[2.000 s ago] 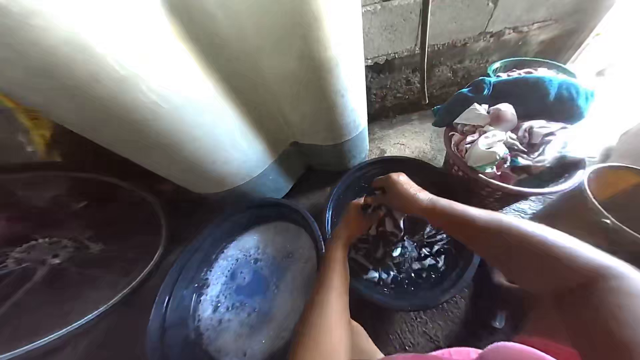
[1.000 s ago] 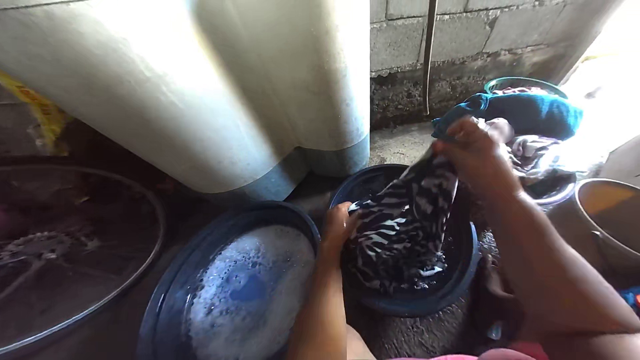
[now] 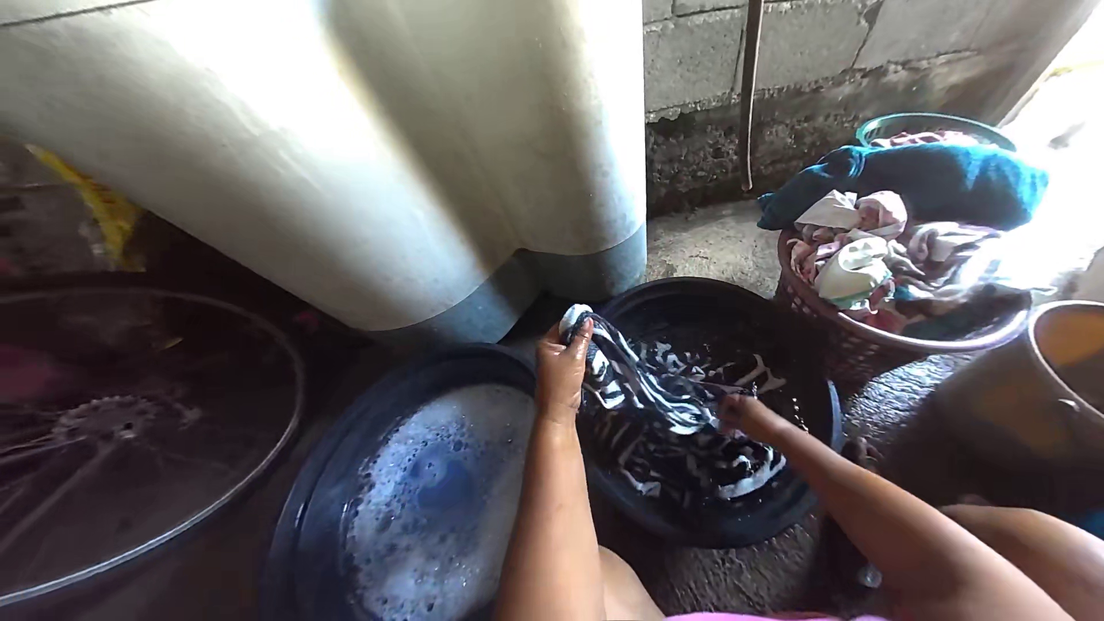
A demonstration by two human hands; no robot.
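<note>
A wet black-and-white patterned cloth [image 3: 642,388] stretches between my two hands over a dark round basin [image 3: 724,539], its lower part lying in the basin. My left hand [image 3: 565,366] grips a bunched end above the basin's left rim, thumb on top. Lower and to the right, my right hand [image 3: 746,416] is closed on another part of the cloth, near the basin's middle. Its fingers are partly blurred. Left of this basin stands a blue basin [image 3: 323,483] holding sudsy water [image 3: 444,492].
A perforated basket [image 3: 828,332] heaped with clothes stands at right, a teal cloth [image 3: 949,181] behind it. Nearer is a bucket [image 3: 1035,371]. A bicycle wheel [image 3: 297,379] is at left. A large pale container [image 3: 483,129] and a block wall [image 3: 802,52] rise behind.
The cloth was raised out of the basin by my right hand one second ago; now that hand is low in the basin. My left hand has risen with its end of the cloth.
</note>
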